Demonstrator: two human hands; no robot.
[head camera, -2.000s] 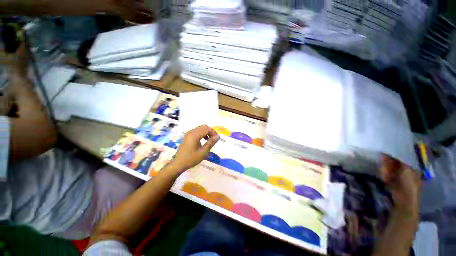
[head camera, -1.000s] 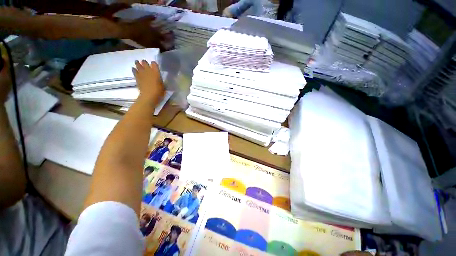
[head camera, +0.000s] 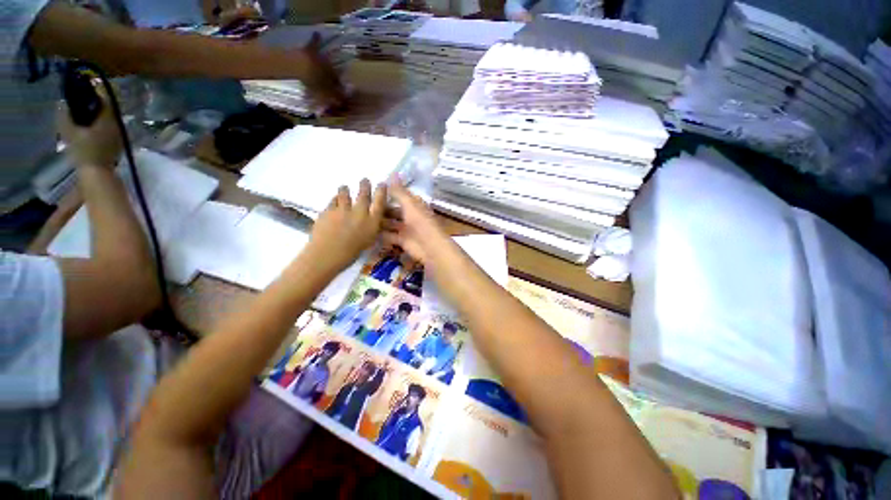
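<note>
A small pile of white panels (head camera: 327, 161) lies on the bench, left of centre. My left hand (head camera: 347, 227) and my right hand (head camera: 415, 227) meet at the near right edge of this pile, fingers close together. A white edge shows under my left wrist. The fingers are blurred, and whether they grip a panel is hidden. A white sheet (head camera: 481, 259) lies behind my right forearm on the printed poster sheet (head camera: 391, 376), which both forearms cross.
A tall stack of white units (head camera: 552, 161) carries a dotted sticker pile (head camera: 537, 78). Crumpled white tissue (head camera: 611, 256) is beside it. Milky sleeves (head camera: 723, 283) lie right. More white panels (head camera: 249, 244) lie left. A neighbour's arm (head camera: 186, 59) reaches across; their other hand holds a black corded tool (head camera: 83, 96).
My left hand has come off the top of the panel pile to its near right edge. My right hand has come in beside it. The view has shifted left, and the pile's loose lower panels look different.
</note>
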